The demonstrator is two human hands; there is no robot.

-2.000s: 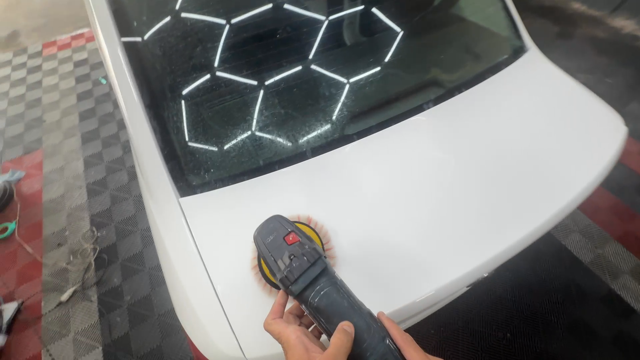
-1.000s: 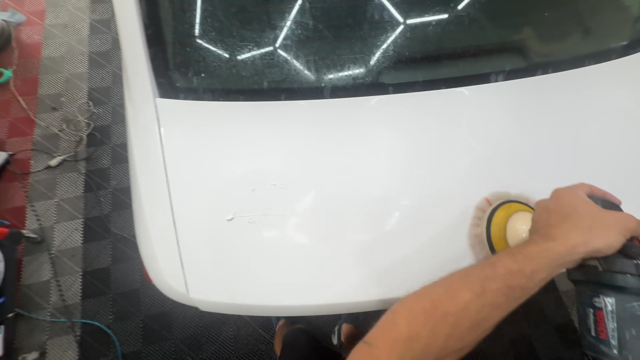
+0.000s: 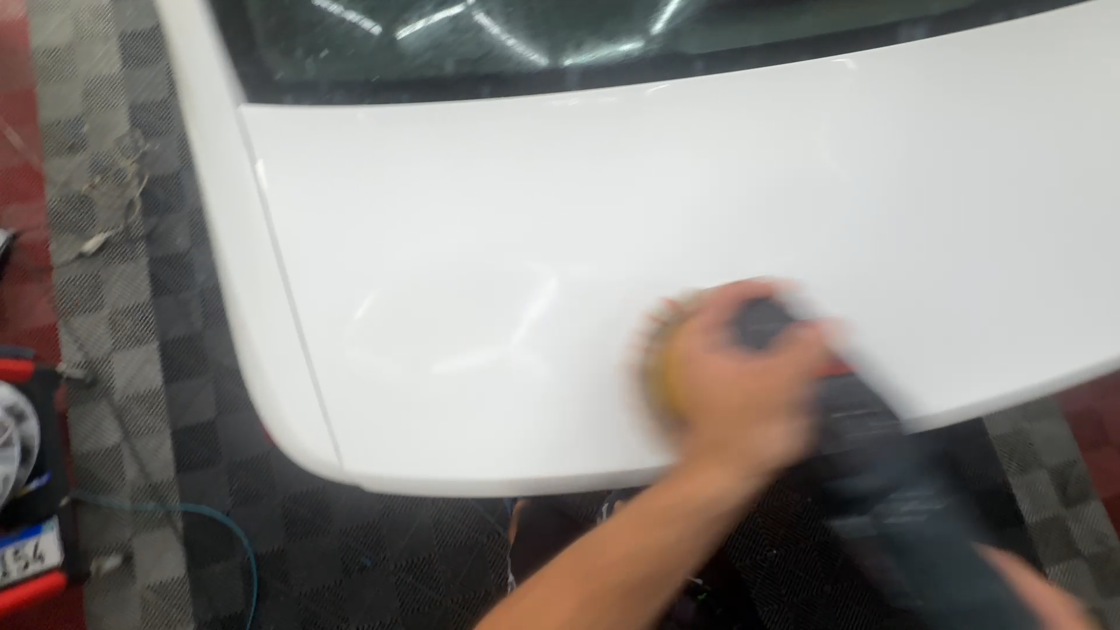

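A black rotary polisher (image 3: 892, 472), blurred by motion, is in both of my hands above the white trunk lid (image 3: 490, 219) of a car. My left hand (image 3: 752, 376) wraps around the polisher's head end, with its fingers around a dark part there. The polishing pad (image 3: 661, 376), yellow-backed with a pale fluffy rim, shows just left of that hand, tilted near the lid's rear edge; whether it touches the paint I cannot tell. My right hand (image 3: 1032, 586) is on the rear of the tool body at the lower right, mostly out of frame.
The dark rear window (image 3: 525, 52) lies beyond the lid. Grey and black floor tiles (image 3: 114, 350) surround the car. At left are a loose pale cord (image 3: 131, 184), a teal hose (image 3: 236, 525) and a black and red object (image 3: 26, 490) with a licence plate against it.
My left hand and the polisher have moved left over the lid since a second ago. White drops and streaks seen on the lid's left part then no longer show.
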